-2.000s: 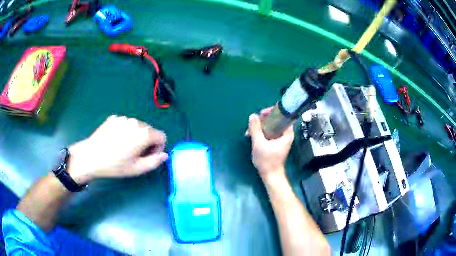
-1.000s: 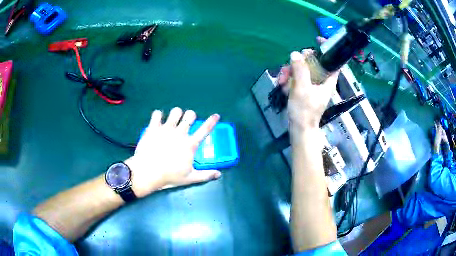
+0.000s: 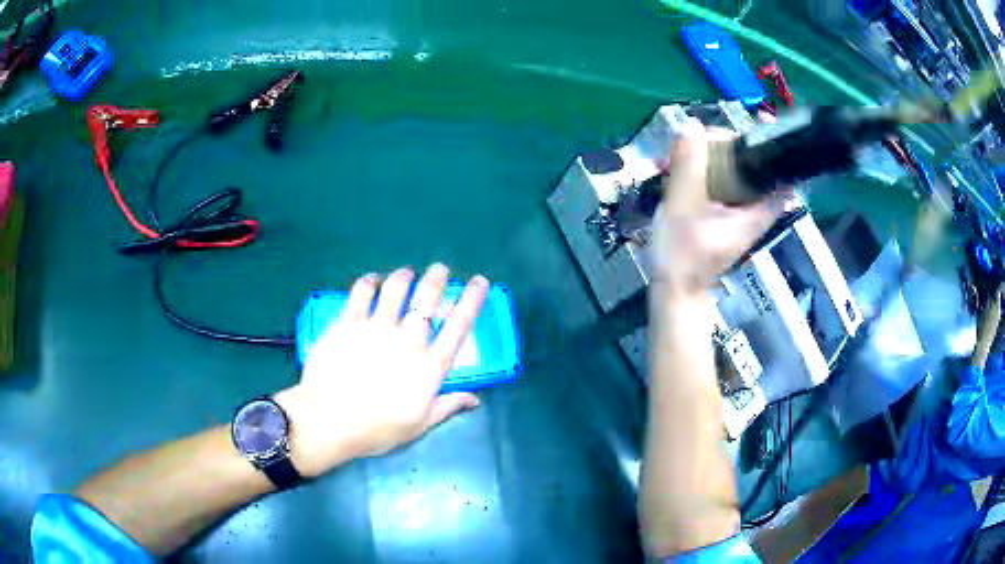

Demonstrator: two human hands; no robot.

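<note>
A blue battery tester (image 3: 496, 336) lies flat on the dark green bench, its long side across my view. My left hand (image 3: 380, 369) is spread flat over its left and middle part, fingers apart. My right hand (image 3: 711, 220) is shut on the electric screwdriver (image 3: 799, 154), held nearly level over the screw feeders; the driver is blurred and its tip is hidden. A black lead runs from the tester's left end to a red clamp (image 3: 121, 119) and a black clamp (image 3: 259, 105).
Two pale metal screw feeders (image 3: 760, 297) stand at right, with a clear plastic bag (image 3: 882, 353) beyond. Other testers (image 3: 722, 66) lie at the back. A tin box (image 3: 9, 264) is cut off at the left edge. A person's blue sleeve (image 3: 979, 408) shows at far right.
Since two seconds ago, the tester has turned sideways and my left hand has come onto it. My right hand has moved with the screwdriver from beside the feeders to over them.
</note>
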